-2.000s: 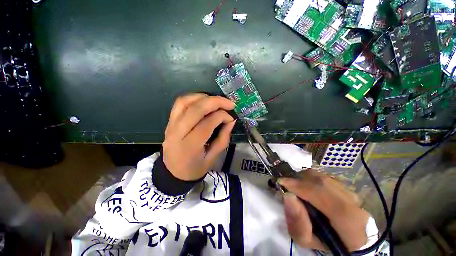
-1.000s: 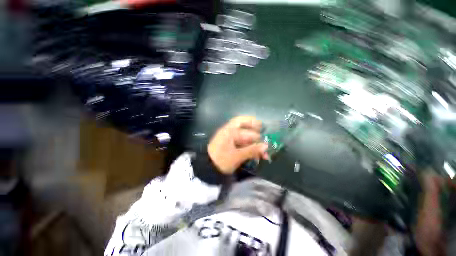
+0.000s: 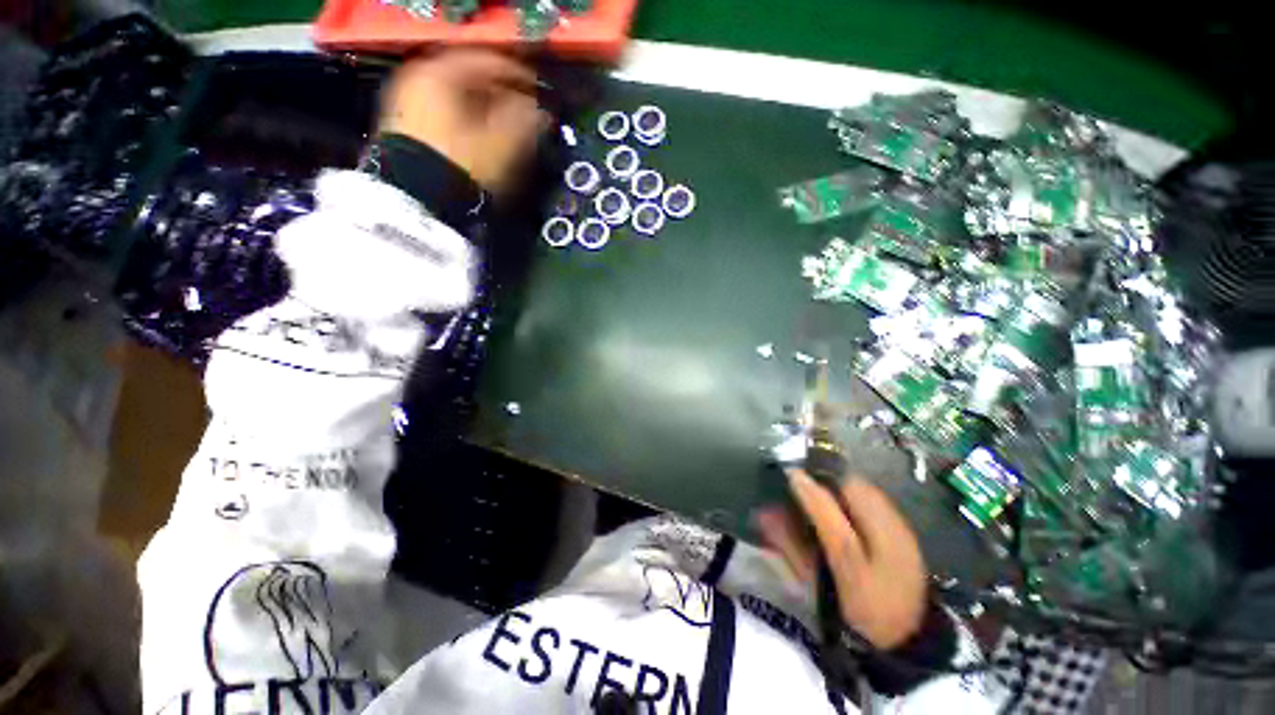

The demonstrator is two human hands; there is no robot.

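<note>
My left hand [image 3: 464,115] is blurred at the upper left, just below the red-orange bin [image 3: 476,38]; whether it holds anything cannot be told. My right hand [image 3: 864,552] is at the lower right of the dark green mat [image 3: 657,363], shut on the soldering iron [image 3: 826,454], whose tip end points up over the mat. Several white rings [image 3: 622,162] with dark centres lie in a loose group right of my left hand. Small white bits lie near the iron.
A loose pile of green circuit boards [image 3: 1007,349] covers the right side. A shiny black tray [image 3: 210,238] is at the left. A white strip [image 3: 741,70] borders the mat's far edge. A black round grille [image 3: 1237,231] and a white round thing [image 3: 1244,402] are at the far right.
My left hand has moved from the mat's front up and left to the red-orange bin; the board no longer shows at its fingers. The view has swung left. My right hand still holds the iron.
</note>
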